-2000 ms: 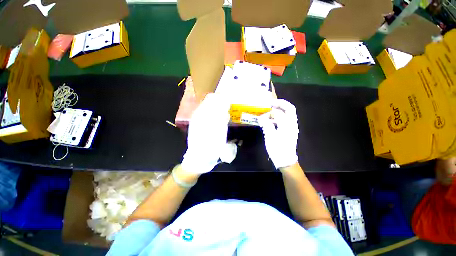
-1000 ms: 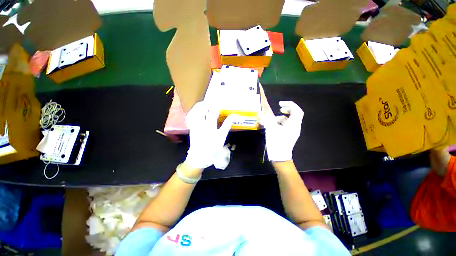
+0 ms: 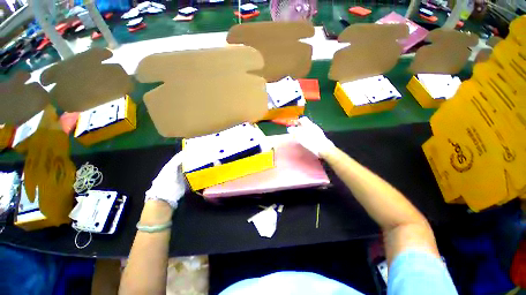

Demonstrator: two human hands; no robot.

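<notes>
An open yellow carton sits at an angle on the left part of the pink block, its brown lid standing up behind. White units with black holes lie inside, with a dark gap along the near side. My left hand, in a white glove, holds the carton's left end; its fingers are partly hidden. My right hand, also gloved, reaches past the block to the near right corner of a carton on the green belt; its grip is unclear.
A small whitish bag and thin stick lie on the black mat. A unit and coiled cord are at left. Yellow flat cartons lean at right. More open cartons stand along the belt.
The near carton has turned and shifted left on the block, its lid now facing me. My left hand has moved to its left end; my right hand has reached forward to the belt. The view has tilted up.
</notes>
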